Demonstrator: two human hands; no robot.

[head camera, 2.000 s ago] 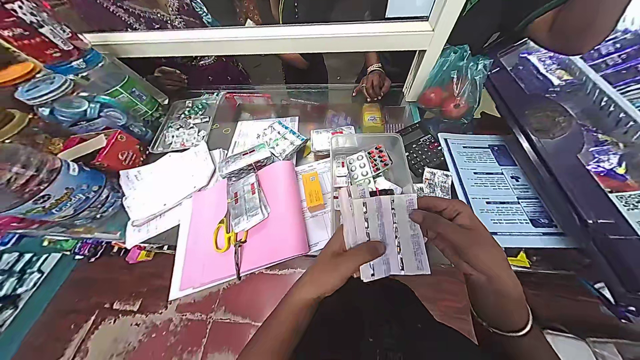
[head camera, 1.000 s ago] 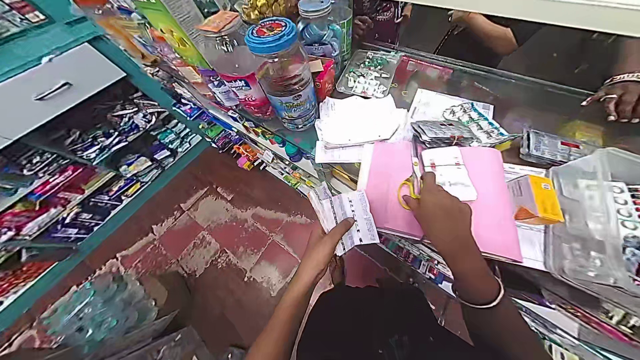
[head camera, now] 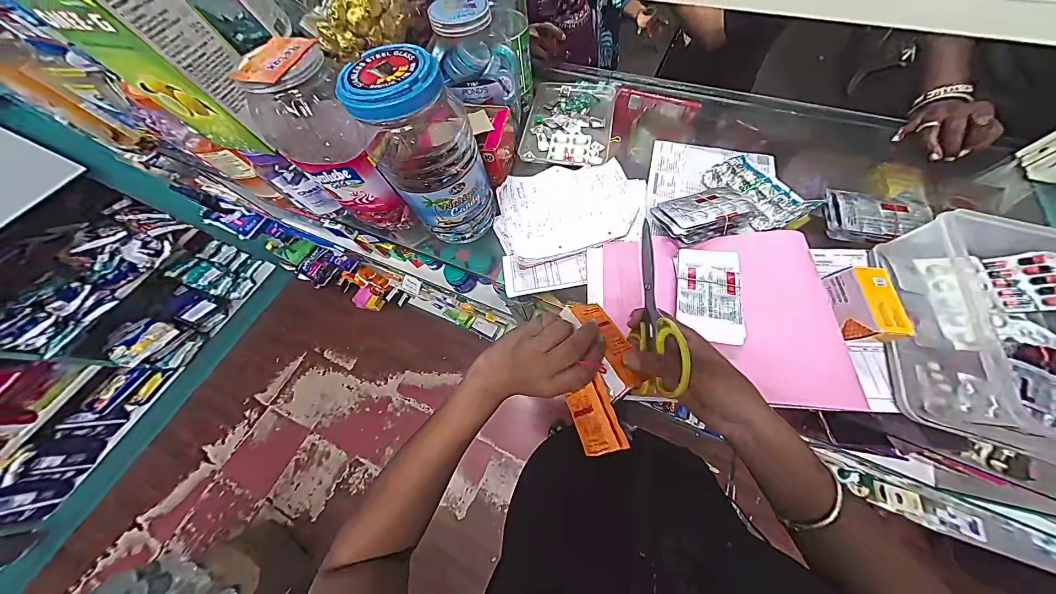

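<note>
My left hand (head camera: 540,355) grips orange medicine strips (head camera: 598,421) and a red rubber band (head camera: 591,366). My right hand (head camera: 681,359) holds yellow-handled scissors (head camera: 670,359) with the blades pointing away from me; its fingers also touch the orange strips. A white blister strip with red marks (head camera: 710,295) lies on the pink folder (head camera: 796,330), just beyond my right hand. Bundled silver blister packs (head camera: 701,213) rest past the folder's far edge. At its right side is a yellow and orange box (head camera: 879,304), beside a clear plastic bin of blister packs (head camera: 924,412).
White papers (head camera: 569,210) and a small tray of tablets (head camera: 569,124) lie on the glass counter. A blue-lidded jar (head camera: 437,157) and other jars stand at its left. Across the counter, another person's hand (head camera: 953,128) rests on the glass. Stocked shelves (head camera: 148,330) stand left.
Orange strips are now in my hands; a second ago my left hand held a whitish strip. The scissors, lying on the folder before, are now in my right hand. The view swung left since the first frame.
</note>
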